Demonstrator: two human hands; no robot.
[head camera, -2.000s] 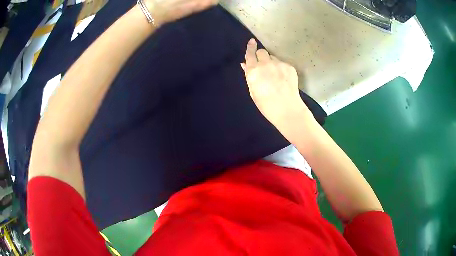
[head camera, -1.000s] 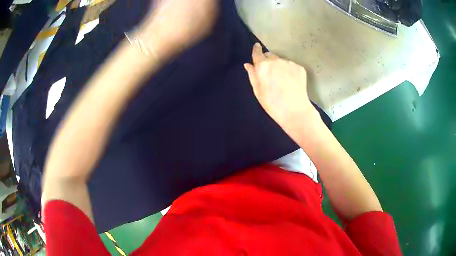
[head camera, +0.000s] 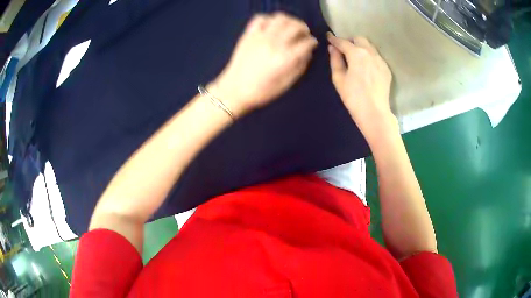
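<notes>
A large dark navy garment piece (head camera: 192, 87) covers most of the table. Its edge runs along the beige board at the upper right. My left hand (head camera: 271, 61), with a bracelet at the wrist, is over the cloth near that edge, fingers curled and slightly blurred; whether it grips cloth is unclear. My right hand (head camera: 362, 73) is at the edge beside the board, its thumb and index fingertips close together at the cloth's edge. The fingertips of both hands are a short distance apart.
The beige speckled board (head camera: 425, 70) lies at the right, with a silver rack-like tray (head camera: 445, 20) and a dark object at its far end. A white cover (head camera: 501, 87) hangs over the corner. White shows through a gap at the left (head camera: 73, 62). The floor is green.
My left hand has come down from the top edge toward my right hand. The navy cloth has shifted, and white areas now show at the lower left. My right hand has moved slightly up and right.
</notes>
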